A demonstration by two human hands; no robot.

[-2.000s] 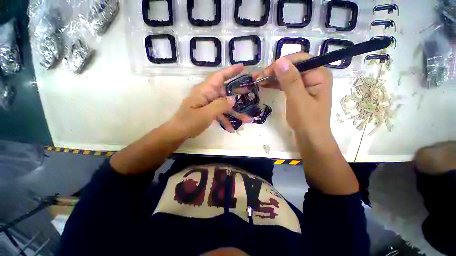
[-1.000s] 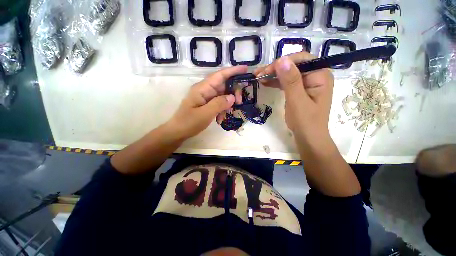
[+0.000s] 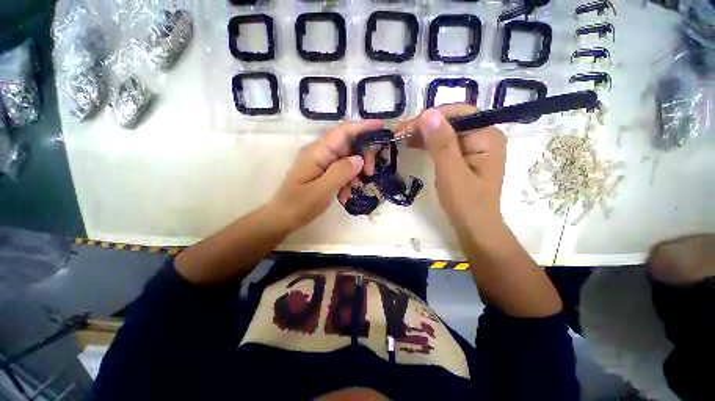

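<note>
My left hand is bare and holds a black square housing frame upright by its left side, between thumb and fingers. My right hand holds a slim tool with a dark handle like a pen, its handle pointing right. The tool's thin metallic tip meets the frame's top edge. Whether it grips a part cannot be told. A pile of small black parts lies on the table just below the frame and partly overlaps it in view.
A clear blister tray behind my hands holds rows of black frames. Thin black bracket pieces stand in a column right of it, above scattered beige pieces. Clear bags lie at the left. Another person's arm is at the right edge.
The frame has turned from facing the camera to a more tilted position, with the tool tip still at its top edge. The whole view has shifted, showing more of the tray's far rows.
</note>
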